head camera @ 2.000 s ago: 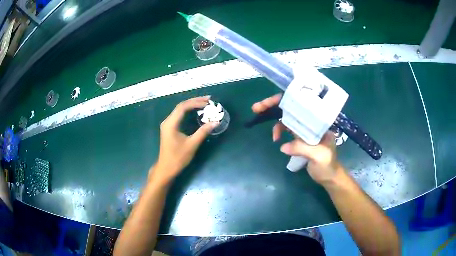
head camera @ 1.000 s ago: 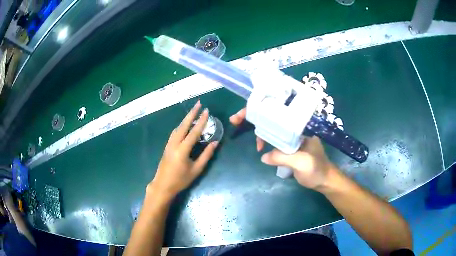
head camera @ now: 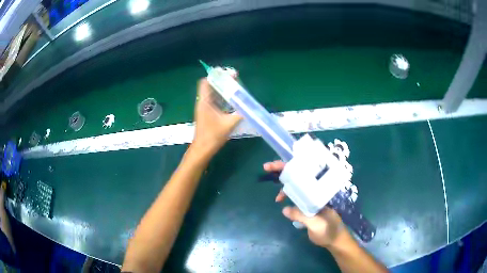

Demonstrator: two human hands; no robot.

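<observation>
My right hand (head camera: 320, 226) holds the white dispensing gun (head camera: 315, 173) by its grip. Its long translucent barrel (head camera: 261, 120) points up and left, ending in a green tapered tip (head camera: 205, 66). My left hand (head camera: 211, 120) reaches over the belt, its fingers around a clear fan housing (head camera: 220, 102) partly hidden behind the barrel. White blades (head camera: 230, 71) show just beyond the barrel; whether they sit in that same housing cannot be told. Several white rotors (head camera: 342, 152) lie clustered on the bench, partly behind the gun.
Housings (head camera: 150, 110) and a loose rotor (head camera: 108, 121) lie along the green belt to the left. An assembled fan (head camera: 399, 65) is on the belt at right, near a grey post (head camera: 467, 64). A white rail (head camera: 368, 116) divides belt and bench. A blue bin (head camera: 10, 158) is far left.
My left hand has moved from the fan on the bench up over the rail to the belt; that fan is gone from its bench spot. The gun stays in my right hand. The view has shifted.
</observation>
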